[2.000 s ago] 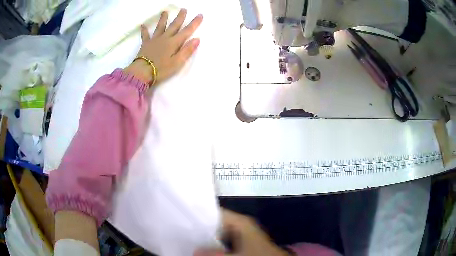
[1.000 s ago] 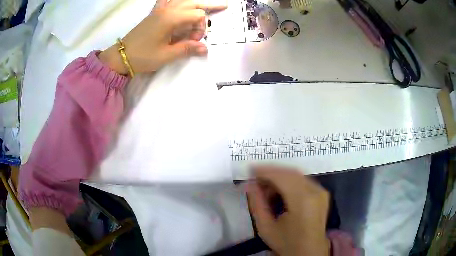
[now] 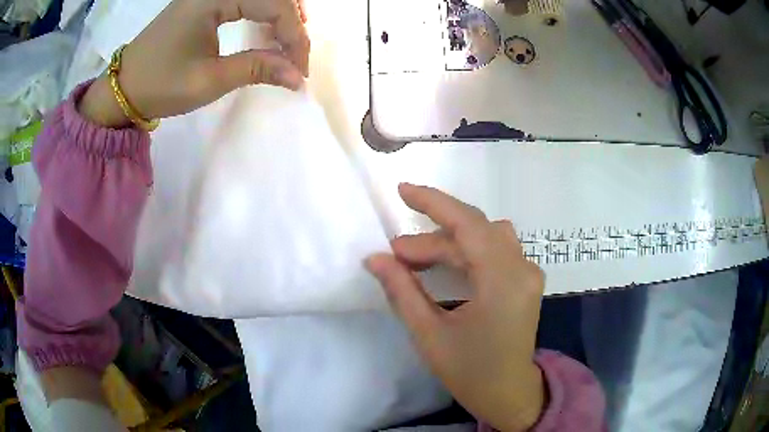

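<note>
The white fabric panel lies over the left part of the table and hangs over its front edge. My left hand, bare with a yellow bracelet, is at the upper left, cut by the top edge. Its thumb and fingers pinch the panel's edge and lift it into soft folds. My right hand is at the lower centre, with thumb and a finger closed around the panel's right edge and the index finger held out above.
The throat plate is at the top, with the round bobbin cover beside it. Black-handled shears lie at the upper right on the machine bed. A printed ruler scale runs along the table's front.
My left hand has moved left from beside the plate, drawing the panel's edge with it. My right hand has moved up from the table's front edge onto the panel's edge.
</note>
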